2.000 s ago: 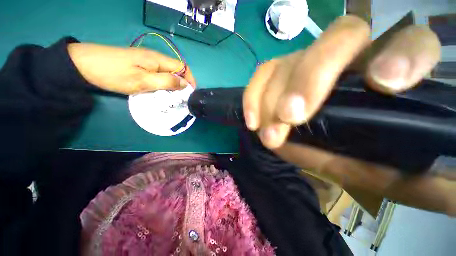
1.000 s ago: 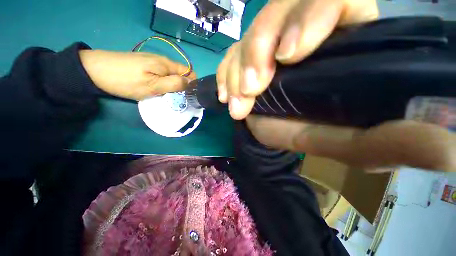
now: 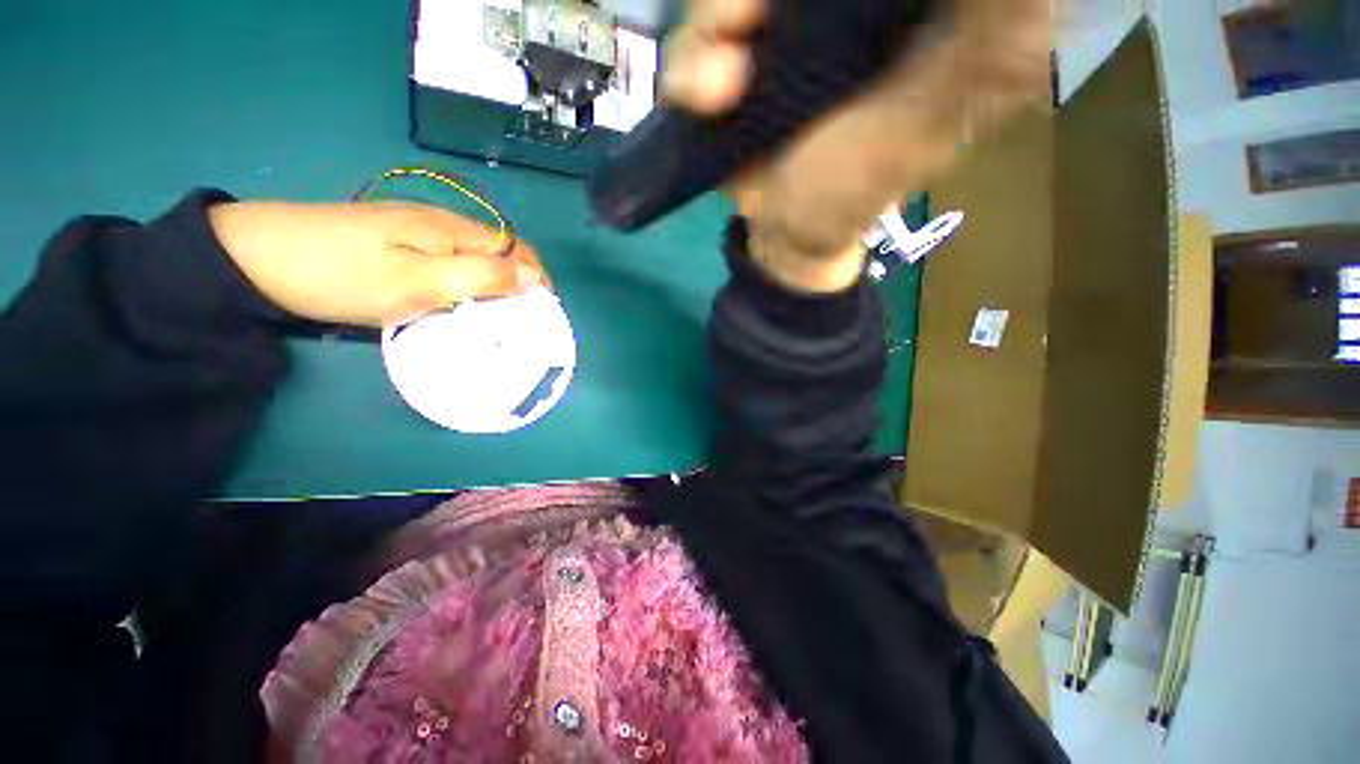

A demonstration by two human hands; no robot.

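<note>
A round white plastic housing (image 3: 474, 367) with a dark patch near its rim lies on the green bench near the front edge. My left hand (image 3: 391, 266) holds its upper edge, with thin red, black and yellow lead wires (image 3: 448, 179) looping out above the fingers. My right hand (image 3: 880, 149), blurred and partly cut off by the top edge, grips the black electric screwdriver (image 3: 746, 120). The screwdriver's nose is up and right of the housing, apart from it. Small parts under my left fingers are hidden.
A grey-white screw feeder (image 3: 477, 90) with dark sides stands behind the housing, its metal pickup facing me. A large open cardboard carton (image 3: 977, 381) stands right of the bench. White plastic parts (image 3: 922, 236) lie between my right wrist and the carton. The green bench (image 3: 627, 403) ends before my lap.
My right hand has lifted the screwdriver off the housing and swung it up towards the feeder. The carton shows more fully now. My left hand still holds the housing.
</note>
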